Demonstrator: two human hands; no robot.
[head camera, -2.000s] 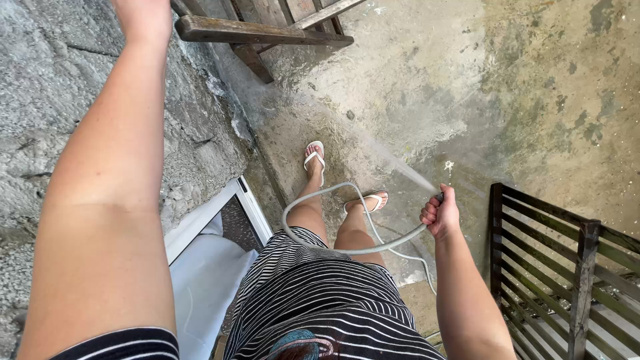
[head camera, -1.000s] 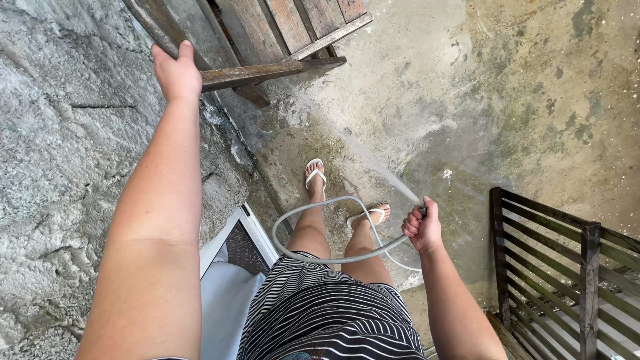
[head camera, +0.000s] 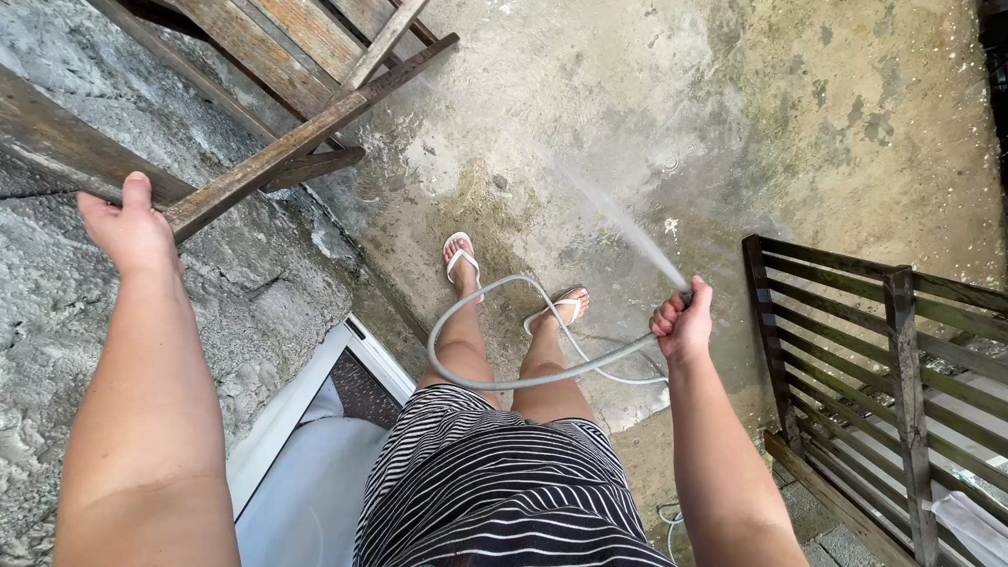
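Note:
My left hand (head camera: 134, 224) grips the dark wooden frame of a slatted wooden bench (head camera: 276, 150) at the upper left; the bench is tilted against the rough wall. In my right hand (head camera: 683, 319) is the end of a grey garden hose (head camera: 504, 386), and a fan of water (head camera: 622, 224) sprays from it up and to the left onto the concrete floor. The hose loops from my right hand across in front of my legs and back under my forearm.
A rough stone wall (head camera: 260, 315) runs along the left, with a white-framed opening (head camera: 291, 409) beside my hip. A dark slatted wooden railing (head camera: 898, 354) stands at the right. My feet in white flip-flops (head camera: 465, 256) are on wet concrete (head camera: 567, 102).
The bench shows more fully and at a steeper slant than before, with my left hand on its frame. The spray from my right hand continues.

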